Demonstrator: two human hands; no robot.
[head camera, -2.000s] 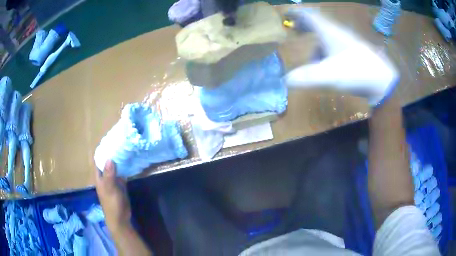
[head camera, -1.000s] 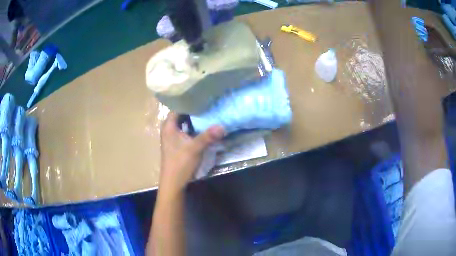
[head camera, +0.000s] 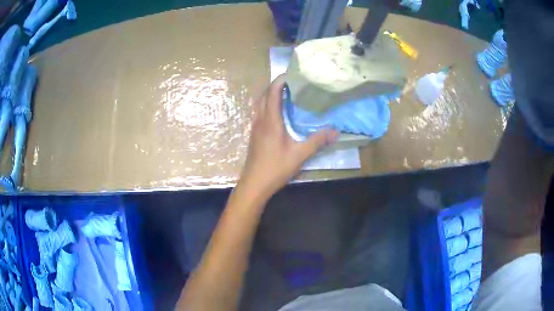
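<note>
A light-blue hollow body part (head camera: 349, 118) lies between the cream upper press block (head camera: 340, 67) and the beige lower fixture (head camera: 352, 140). My bare left hand (head camera: 279, 136) grips its left end, with the thumb at the front and the fingers at the far left side. The dark press ram (head camera: 373, 24) meets the top of the upper block. My right forearm reaches up along the right side; my right hand is not visible.
A yellow cutter (head camera: 402, 45) and white squeeze bottle (head camera: 430, 88) lie right of the press. Blue ribbed parts (head camera: 493, 56) lie farther right. Limb assemblies (head camera: 21, 97) lie at left. Parts bins (head camera: 130, 243) (head camera: 446, 261) stand below. A dark blurred shape (head camera: 531, 67) covers the upper right.
The view has shifted, with the press now farther right. My left hand has moved onto the body part at the fixture. My gloved right hand has left the picture.
</note>
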